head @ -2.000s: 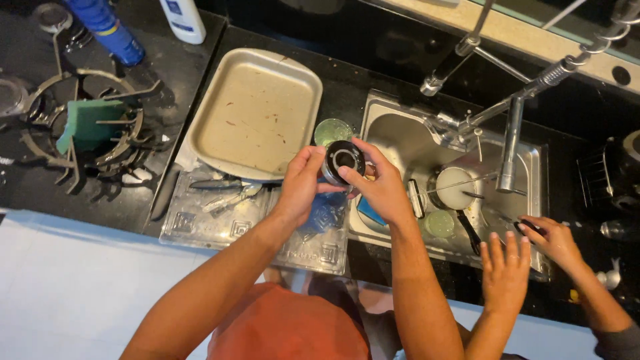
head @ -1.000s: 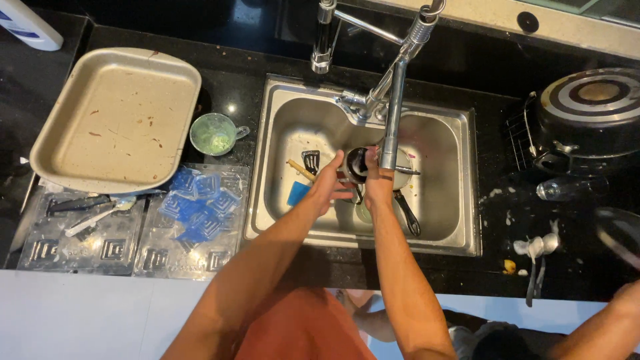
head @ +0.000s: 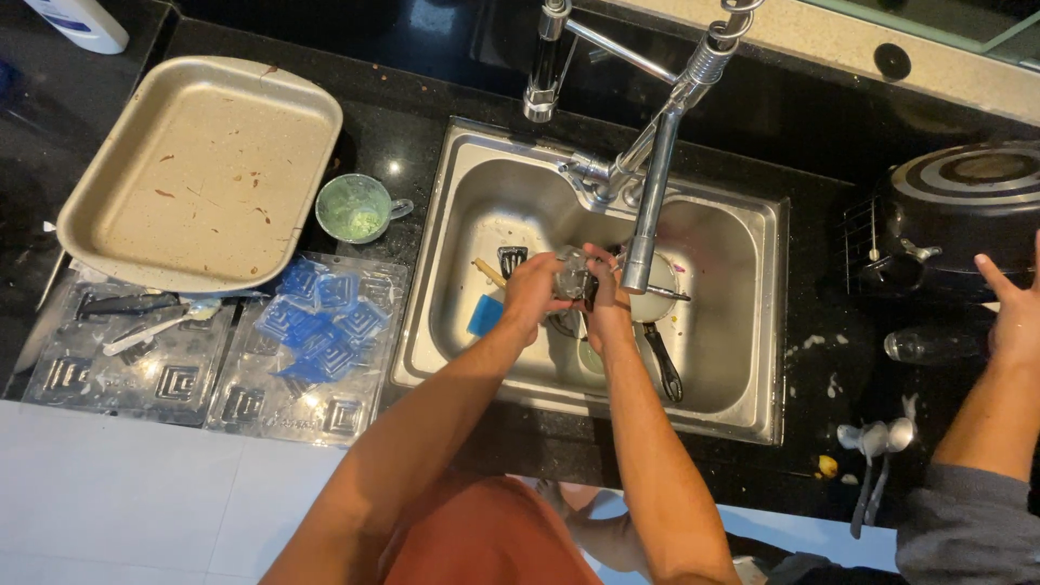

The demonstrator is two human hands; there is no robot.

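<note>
Over the steel double sink (head: pixel 601 414), my left hand (head: pixel 532 296) and my right hand (head: pixel 605 305) hold a small clear container (head: pixel 574 276) with a dark part between them. Below in the sink lie a slotted black spatula (head: pixel 512 260), a blue sponge (head: pixel 486 315) and a black-handled utensil (head: pixel 665 361). A pale round bowl or pan (head: pixel 654 296) sits partly behind the faucet spout (head: pixel 654 203). The contents under my hands are partly hidden.
Left of the sink stand a glass cup (head: pixel 353 210), a baking pan (head: pixel 203 179) and plastic molds (head: pixel 305 406) with blue pieces (head: pixel 325 325). At right are a dark pot (head: pixel 959 211), a lying glass (head: pixel 926 345), spoons (head: pixel 873 439) and another person's hand (head: pixel 1016 317).
The view has shifted right since two seconds ago. My hands have moved from beside the baking pan to over the sink. The other person's hands have left the sink; one is now by the pot.
</note>
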